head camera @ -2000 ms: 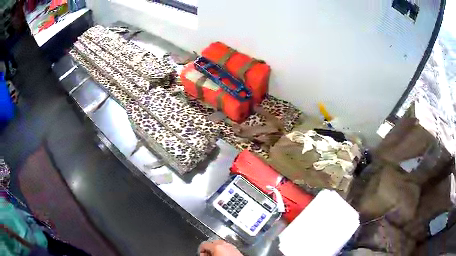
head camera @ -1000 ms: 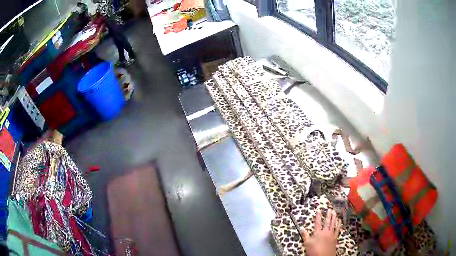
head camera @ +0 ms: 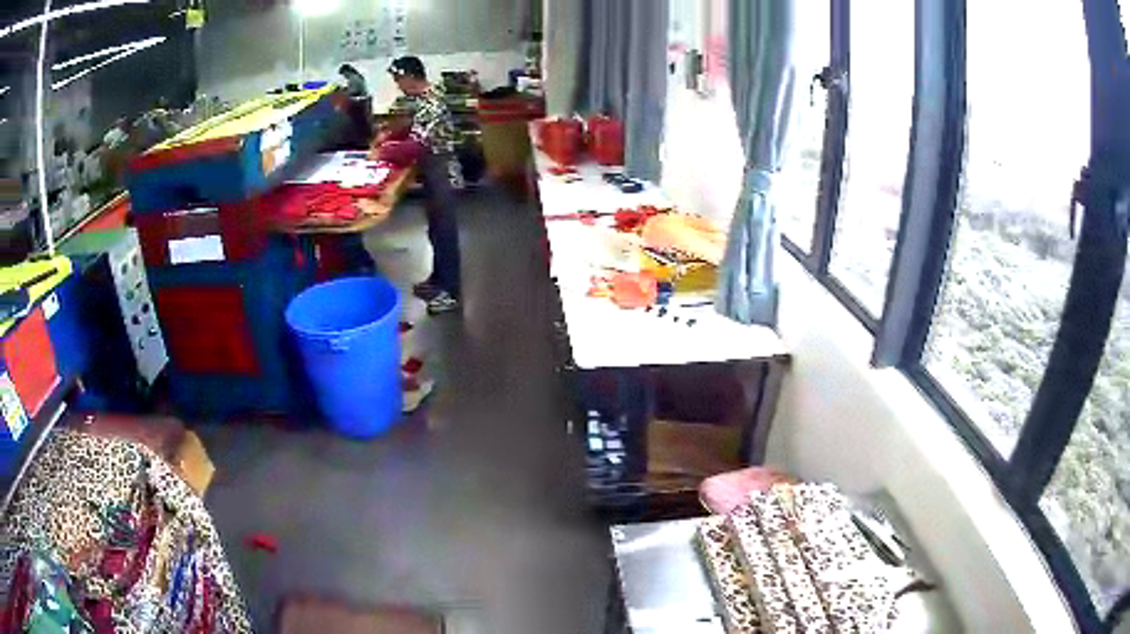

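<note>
Neither of my hands is in the picture. Nearest in front of me, long leopard-print fabric pieces (head camera: pixel 793 557) lie side by side on a metal-topped bench (head camera: pixel 657 570) at the lower right, cut off by the bottom edge. A pink piece (head camera: pixel 744 486) lies at their far end. At the lower left, a heap of leopard-print material (head camera: pixel 105 495) with red and multicoloured strips is also cut off by the edge.
A blue bin (head camera: pixel 347 359) stands on the grey floor beside a blue and red press (head camera: pixel 205 297). A person (head camera: pixel 428 161) stands at the press with red material. A white table (head camera: pixel 620 328) with red and orange pieces runs along the windows. A brown mat (head camera: pixel 353 617) lies below.
The view has swung up and left to the wider room. The hand that lay on the leopard-print fabric has left the picture, as have the red-orange bundles; the calculator went earlier.
</note>
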